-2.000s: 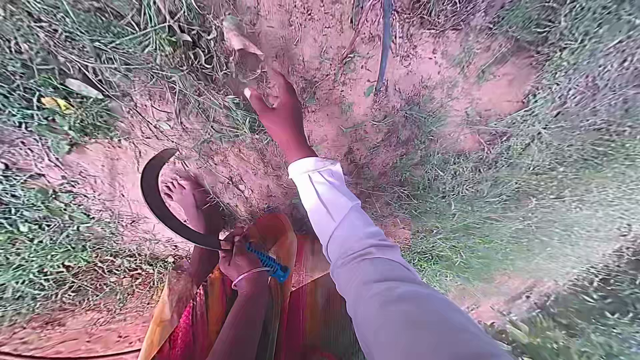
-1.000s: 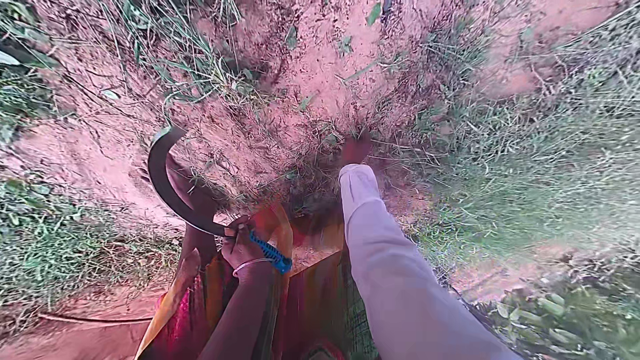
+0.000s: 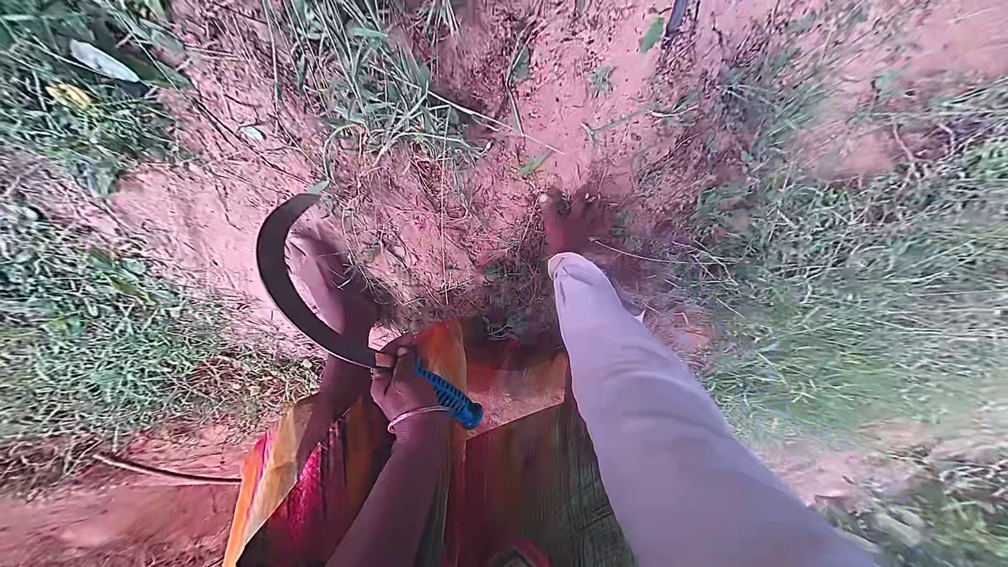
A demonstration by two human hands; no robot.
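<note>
My left hand (image 3: pixel 405 386), with a bangle at the wrist, is closed around the blue ribbed handle of a sickle (image 3: pixel 287 291). Its dark curved blade arcs up and left over my bare foot (image 3: pixel 315 260). My right hand (image 3: pixel 572 220), below a pale sleeve, is low over the reddish soil, fingers pointing away from me. Its fingers are dark and blurred, so whether they hold anything does not show. Dry stems and roots lie around it. A tuft of grass (image 3: pixel 386 102) stands up and left of that hand.
Green grass (image 3: pixel 102 339) covers the ground at the left, and more grass (image 3: pixel 866 331) spreads at the right. A thin stick (image 3: pixel 165 472) lies at the lower left. A dark stem (image 3: pixel 677 20) is at the top. My orange and red cloth (image 3: pixel 268 472) hangs over my legs.
My right hand was reaching farther forward with its fingers apart, then drew back toward my body; it is now a little forward again. The sickle has stayed in my left hand.
</note>
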